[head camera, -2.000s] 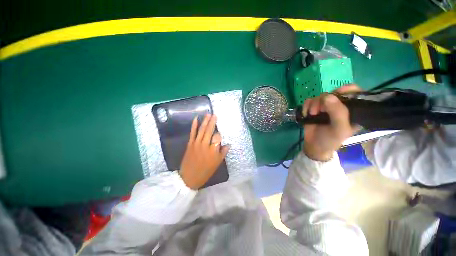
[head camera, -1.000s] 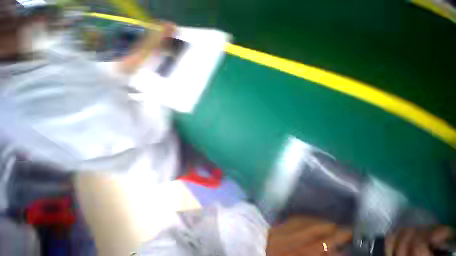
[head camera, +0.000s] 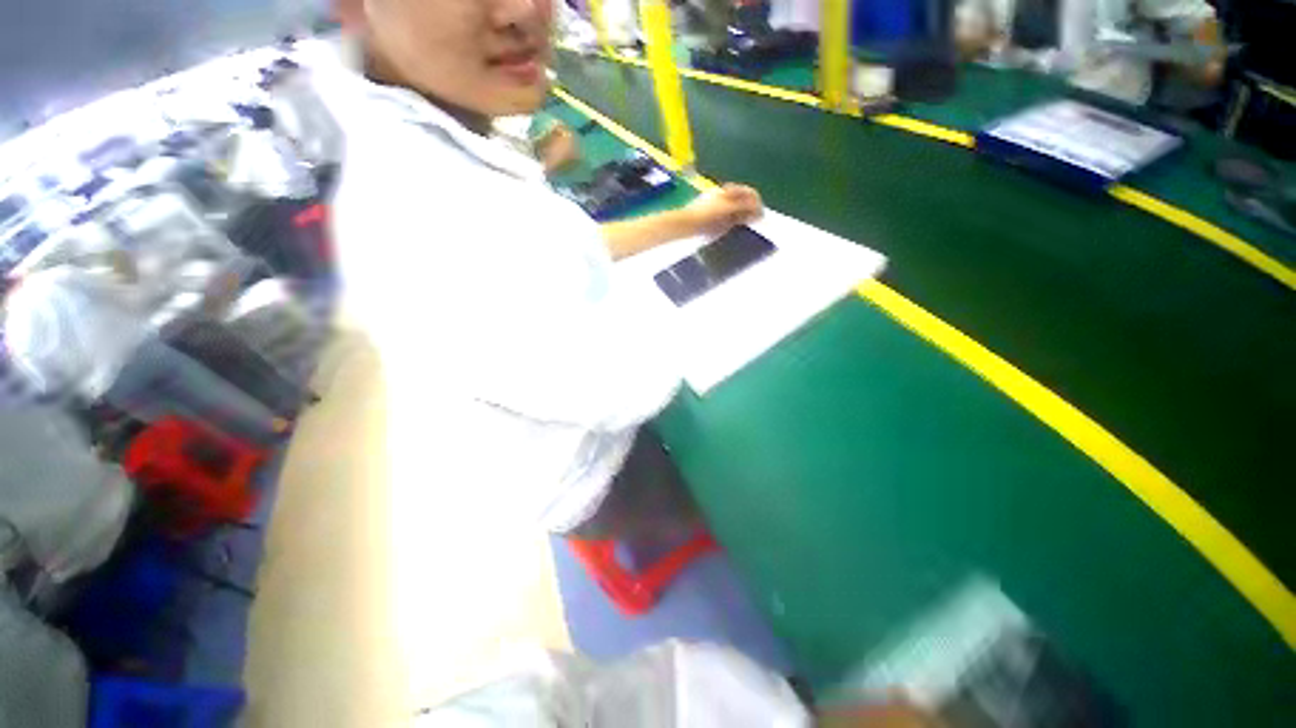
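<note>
The bubble-wrap mat (head camera: 949, 643) lies on the green bench at the bottom right, cut off by the picture's edge and blurred. The dark device (head camera: 1030, 690) lies on it, only its upper part showing. A small blurred strip of my left hand (head camera: 874, 714) shows at the bottom edge beside the device; its fingers are hidden. My right hand is out of the picture. No screwdriver shows.
A neighbour in a white smock sits at the left, one hand (head camera: 728, 208) on a white pad (head camera: 779, 316) bearing a dark phone-like device (head camera: 715, 266). Yellow tape (head camera: 1052, 405) edges the bench. A red stool (head camera: 643, 569) stands below. A blue-edged tray (head camera: 1080, 140) lies across.
The view has swung left and up from my work spot to the neighbour and the hall. The screwdriver, dish and green box have left the picture. My hands have dropped mostly out of view.
</note>
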